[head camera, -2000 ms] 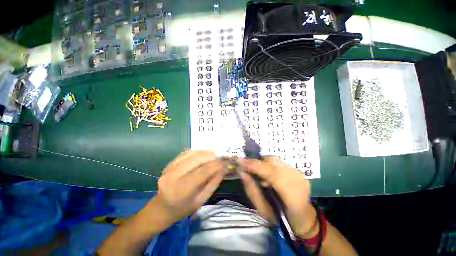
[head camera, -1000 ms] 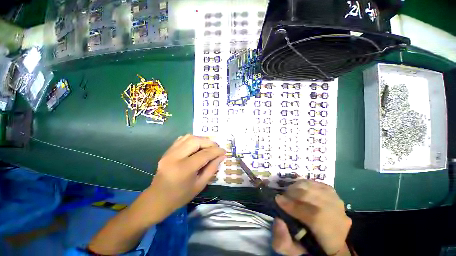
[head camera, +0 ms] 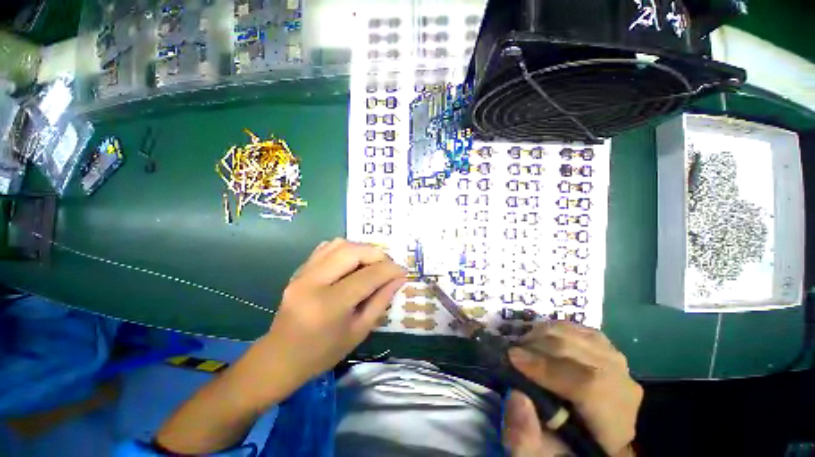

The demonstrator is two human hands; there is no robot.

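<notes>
My right hand (head camera: 576, 384) holds the black soldering iron (head camera: 500, 350). Its thin tip points up and left to a small blue circuit board (head camera: 420, 259) on the white sheet (head camera: 393, 203). My left hand (head camera: 340, 290) has its fingertips pinched together at the left side of this board; what lies between them is too small to tell. More blue circuit boards (head camera: 431, 138) are clustered on the sheet below the fan. A loose pile of gold and white strips (head camera: 264, 176) lies on the green mat.
The black fan (head camera: 581, 98) stands at the back right. The white box (head camera: 728, 219) of small metal parts is at the right. A clear blister tray (head camera: 197, 45) is upper left, with plastic bags (head camera: 58, 143) at far left. A pale thin line (head camera: 161, 271) crosses the mat.
Since two seconds ago my hands have moved apart from each other, and the iron's tip has come down to the small board. Over the last second they have barely moved.
</notes>
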